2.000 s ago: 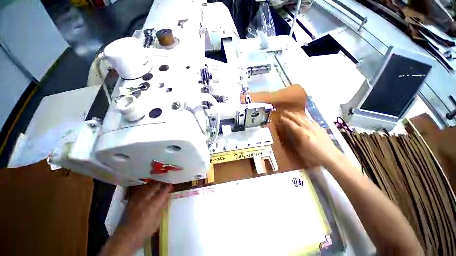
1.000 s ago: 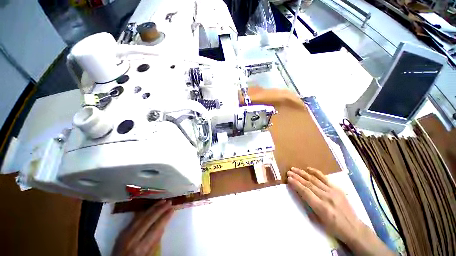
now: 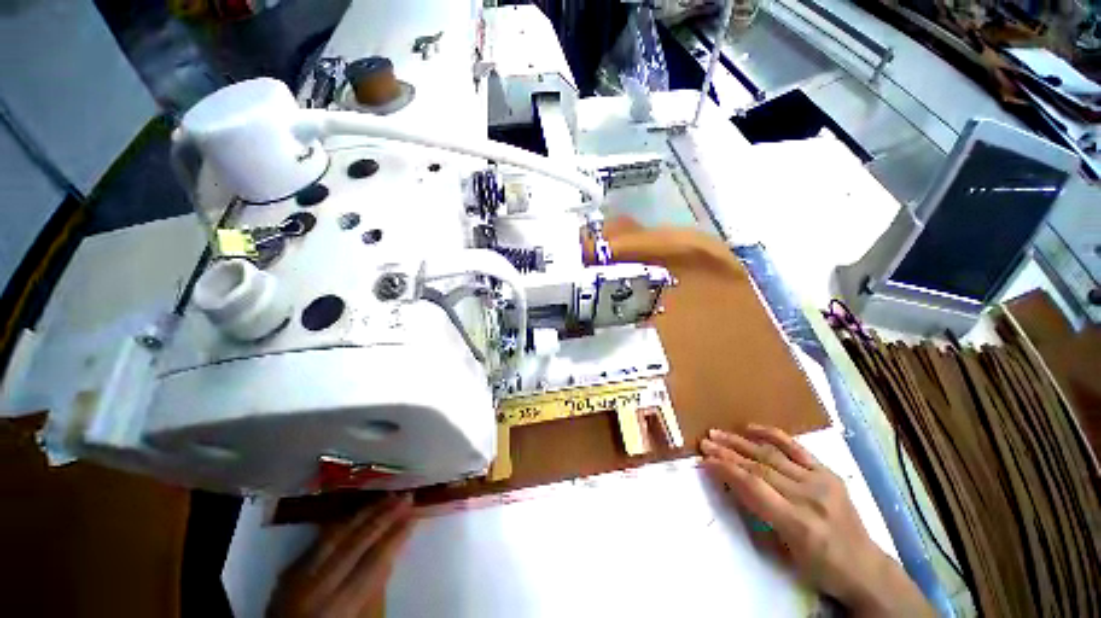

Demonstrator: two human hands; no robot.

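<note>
A brown panel [image 3: 727,344] lies flat under the white sewing machine head [image 3: 326,410]; its rear edge curls up and its left part is partly hidden by the head. Its front edge lies along the red-marked edge of the white template [image 3: 568,549]. The yellow toothed clamp [image 3: 568,404] is over the panel. My left hand [image 3: 344,565] lies at the panel's front left edge, fingertips at the dark brown edge. My right hand [image 3: 803,507] lies flat on the template, fingertips at the panel's front edge. A small teal spot shows under my right hand; what it is cannot be told.
A row of dark brown strips [image 3: 966,447] lies at the right, below the upright control panel [image 3: 984,223]. Brown sheets [image 3: 91,525] are at the far left, with a white board [image 3: 115,302] behind them. A thread cone [image 3: 374,82] stands behind the head.
My right hand has moved from the panel beside the clamp to the template in front. The panel has come forward and lies flatter and straighter. My left hand stays near the front left edge.
</note>
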